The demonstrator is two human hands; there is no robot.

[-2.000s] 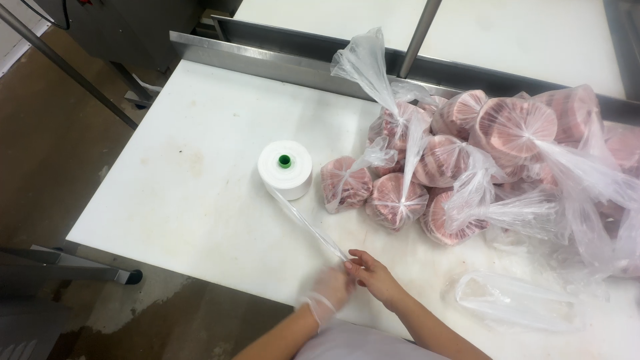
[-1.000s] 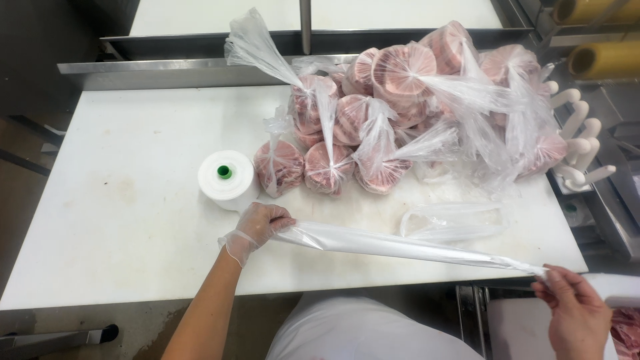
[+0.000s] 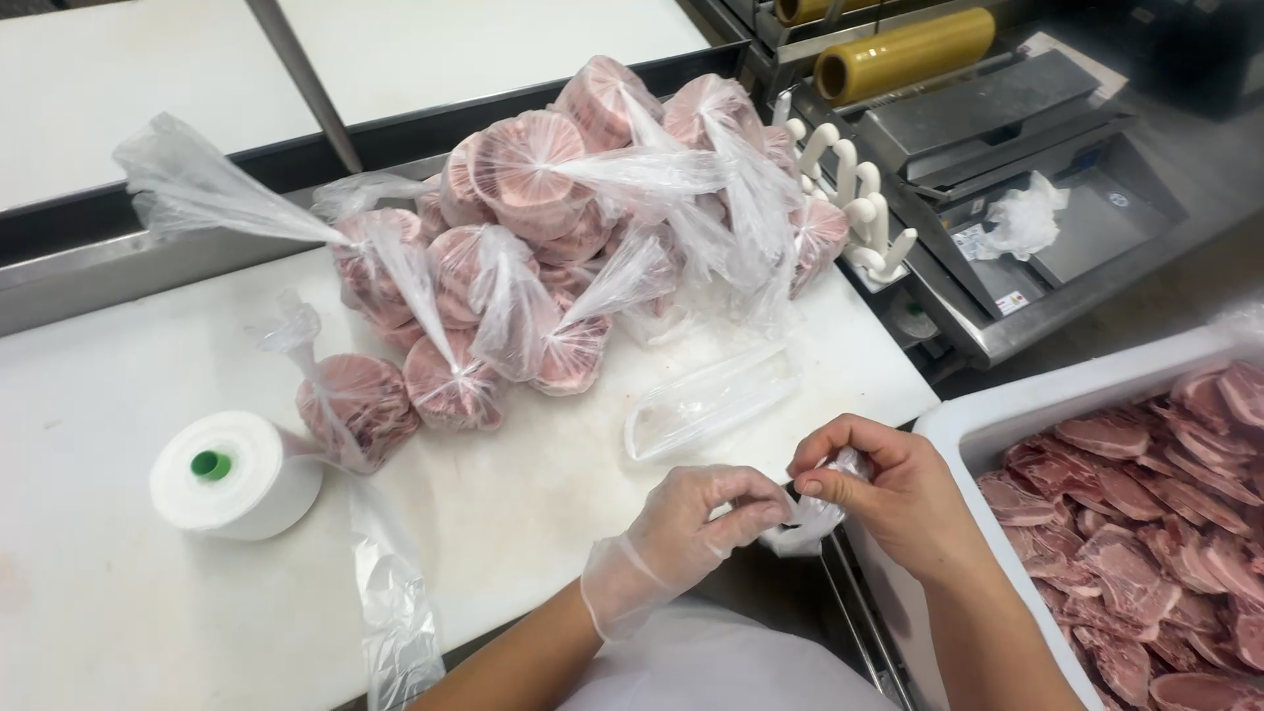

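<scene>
My left hand (image 3: 686,533), in a clear plastic glove, pinches the edge of a crumpled clear plastic bag (image 3: 805,528). My bare right hand (image 3: 879,484) grips the same bag from the right, close to my left fingertips. To the left, a roll of plastic bags (image 3: 237,479) with a green core stands on the white table, and a loose strip of film (image 3: 390,592) trails from it over the front edge. Knotted or twisted bags of sliced meat (image 3: 533,173) are piled beyond my hands. A flat clear bag (image 3: 706,405) lies between the pile and my hands.
A white tub (image 3: 948,425) of loose meat slices (image 3: 1116,504) stands at the right, beside the table. Behind it are a metal wrapping station (image 3: 987,128) with a yellow film roll (image 3: 904,54) and white curved hooks (image 3: 859,202). A metal rail (image 3: 188,272) runs along the table's back.
My hands, stretching a long strip of plastic between them a second ago, have come together at the right around a bunched bag. The view has swung right, showing more of the tub.
</scene>
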